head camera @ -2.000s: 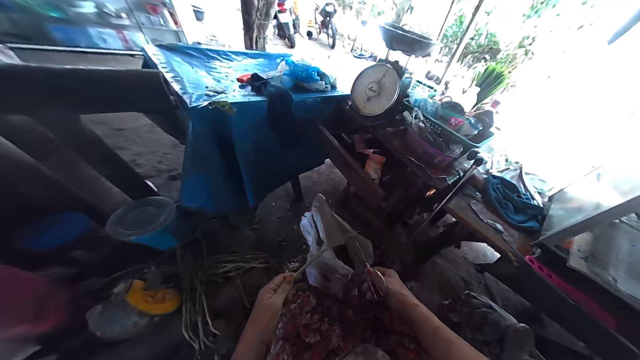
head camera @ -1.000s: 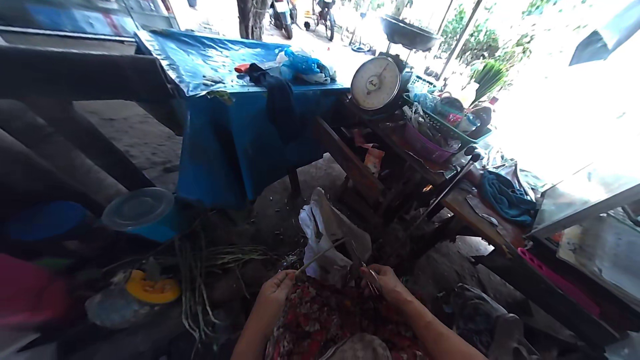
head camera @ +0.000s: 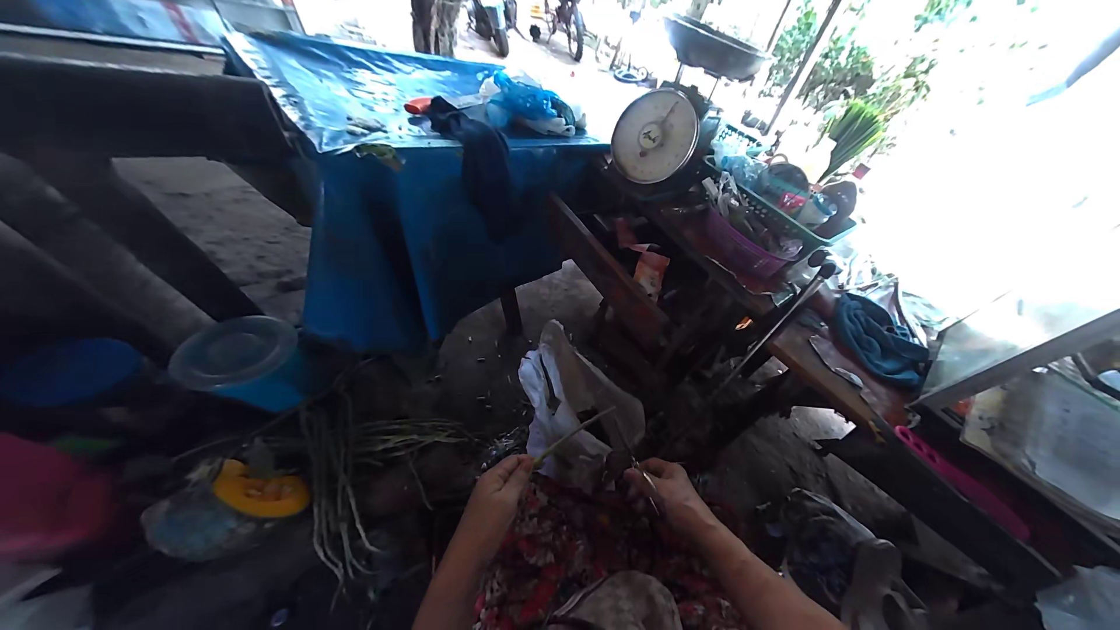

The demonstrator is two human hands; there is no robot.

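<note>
Between the fingers of my left hand [head camera: 505,484] is a thin green stem [head camera: 573,436], which slants up to the right. My right hand [head camera: 667,494] holds a small metal tool [head camera: 646,477], probably a knife; its blade is hard to make out. Just beyond both hands stands an open whitish sack [head camera: 595,385] with a white plastic bag [head camera: 544,411] at its left side. Long green stalks [head camera: 337,490] lie on the ground to the left, beside a cut piece of orange pumpkin [head camera: 261,492].
A table with a blue cover [head camera: 376,210] stands ahead. Right of it are a dial scale [head camera: 656,136], a green basket [head camera: 792,214] and a wooden bench [head camera: 840,376]. A lidded blue tub [head camera: 236,359] sits at the left. A glass case [head camera: 1032,350] is at the far right.
</note>
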